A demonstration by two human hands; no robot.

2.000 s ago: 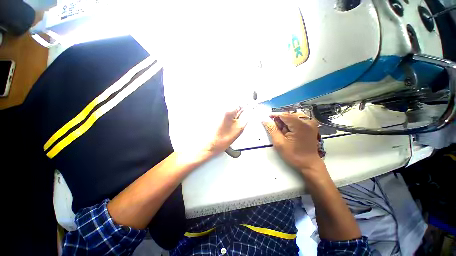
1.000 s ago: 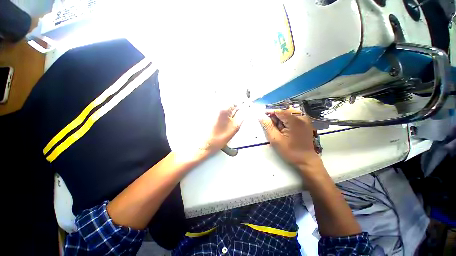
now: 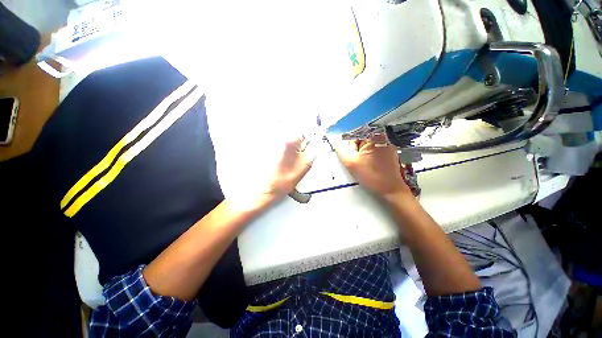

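Observation:
The white sewing machine [image 3: 396, 59] with a blue band stands in front of me. My left hand [image 3: 290, 165] is at the left of the needle area, its fingertips washed out by glare. My right hand [image 3: 373, 162] is at the right of the needle area, fingers curled close under the machine head. Glare hides the needle and whatever the fingertips may hold. A dark garment panel [image 3: 152, 178] with two yellow stripes [image 3: 109, 165], white under glare, lies at the left, partly under my left forearm.
A curved metal bar [image 3: 551, 86] juts from the machine head. A phone [image 3: 8, 120] lies on the wooden surface [image 3: 36, 89] at far left. Grey cloth [image 3: 508, 270] is heaped at lower right. A yellow strip [image 3: 360, 302] crosses my lap. The bed has a marked front edge [image 3: 323, 264].
The view has shifted, so the machine head sits further left and higher. My right hand's fingers have turned and lie closer under the head. My left hand stays beside the needle area.

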